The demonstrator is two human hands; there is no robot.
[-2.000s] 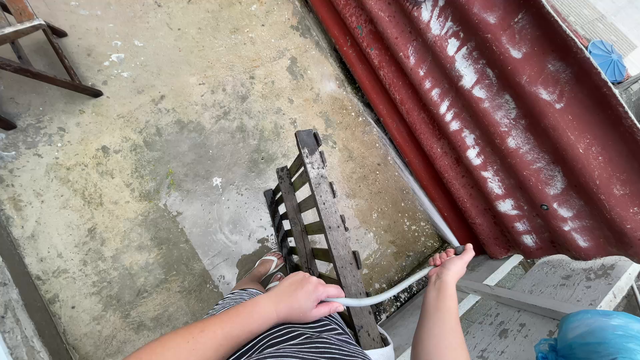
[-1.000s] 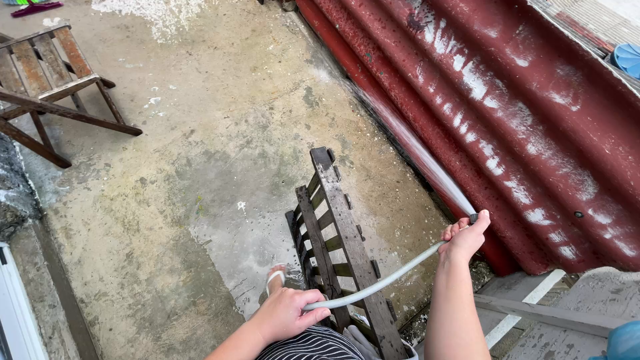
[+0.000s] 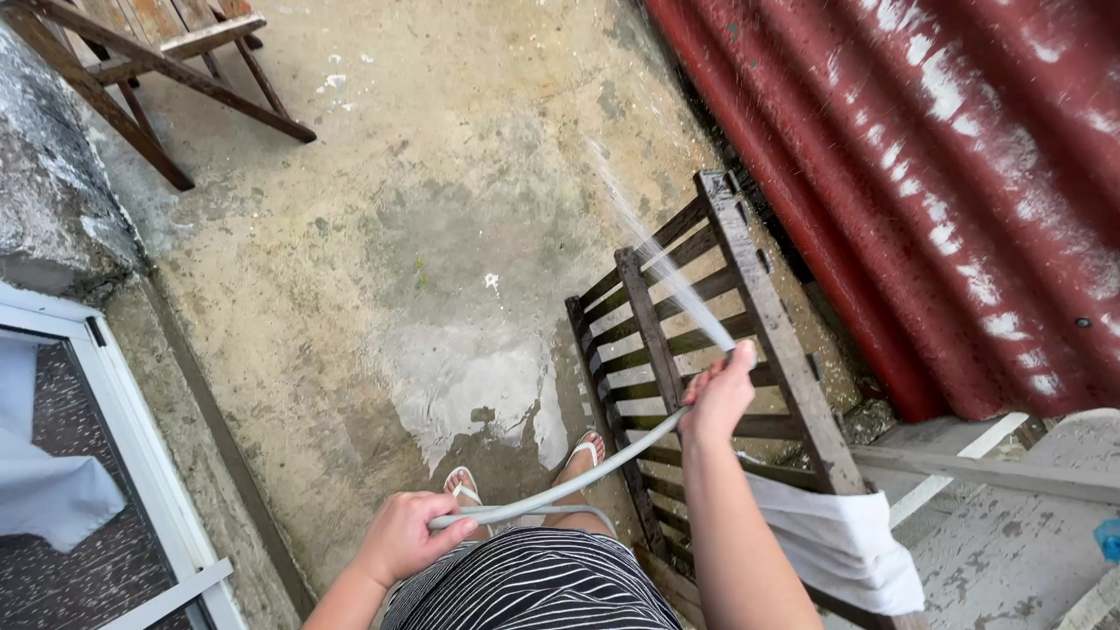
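Observation:
My right hand [image 3: 717,394] is closed around the end of a grey garden hose [image 3: 604,468], and a white spray of water [image 3: 656,254] leaves it toward the upper left. My left hand [image 3: 411,534] grips the same hose lower down, in front of my striped clothing. The spray passes over a dark wooden slatted frame [image 3: 652,328] that stands beside my right arm. A white cloth [image 3: 831,542] hangs over the frame's lower end. Water drops fall on the stained concrete floor [image 3: 472,219].
A red corrugated metal sheet [image 3: 884,175] runs along the right. At the upper left stands a wooden folding chair [image 3: 175,66]. A white-framed glass door [image 3: 131,437] is at the lower left, beside a low concrete ledge [image 3: 192,420]. Weathered grey boards [image 3: 989,560] lie lower right.
The spray has swung from along the red sheet's edge to over the slatted frame and floor. My right hand has moved in front of the frame. The view has shifted left, showing more of the door.

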